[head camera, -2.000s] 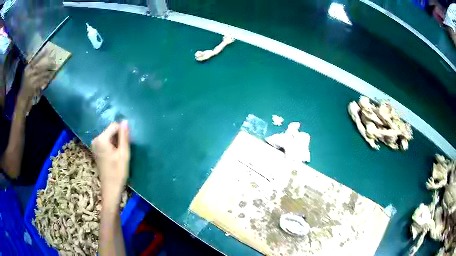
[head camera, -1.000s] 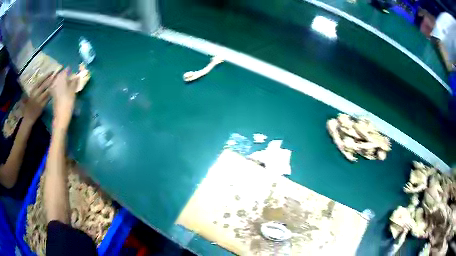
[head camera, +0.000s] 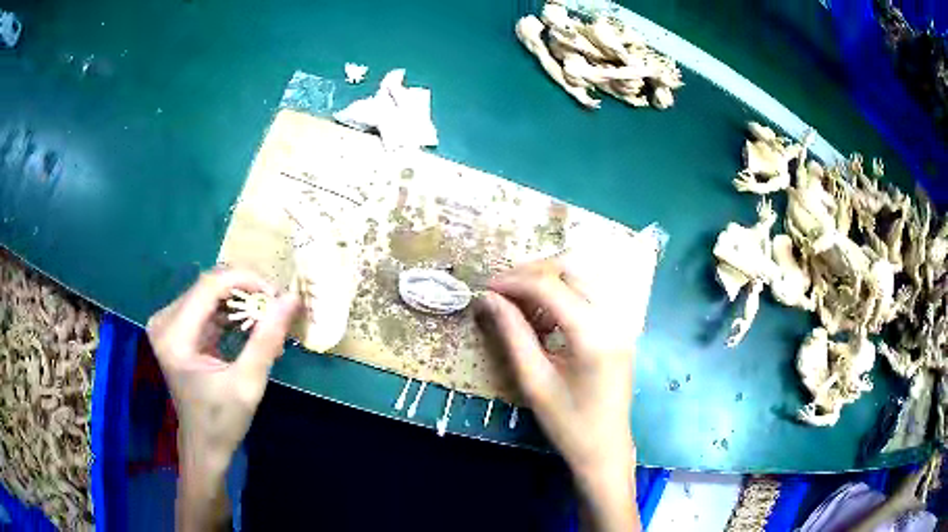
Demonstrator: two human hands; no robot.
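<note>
My left hand [head camera: 218, 358] is at the left edge of the cardboard mat [head camera: 499, 208], pinching a small pale moulded hand [head camera: 247, 308] with splayed prongs. A smooth cream figure body [head camera: 324, 307] lies on the mat beside its fingertips. My right hand [head camera: 572, 348] is over the mat's right half, with thumb and finger pinched on a thin pale swab, mostly hidden, its end at the rim of the small dish [head camera: 435, 291]. The dish is oval and whitish, among brown stains.
Several spare swabs [head camera: 449, 407] project from the mat's near edge. A crumpled white tissue [head camera: 397, 112] lies above the mat. Loose limbs [head camera: 598, 54] lie near the white rail, a big heap of figures [head camera: 832, 239] at right. A blue parts crate [head camera: 109, 400] is at lower left.
The view has swung right and down onto the mat. The hand that reached far left is back over the mat, now with the small moulded hand. My right hand has come into view at the dish.
</note>
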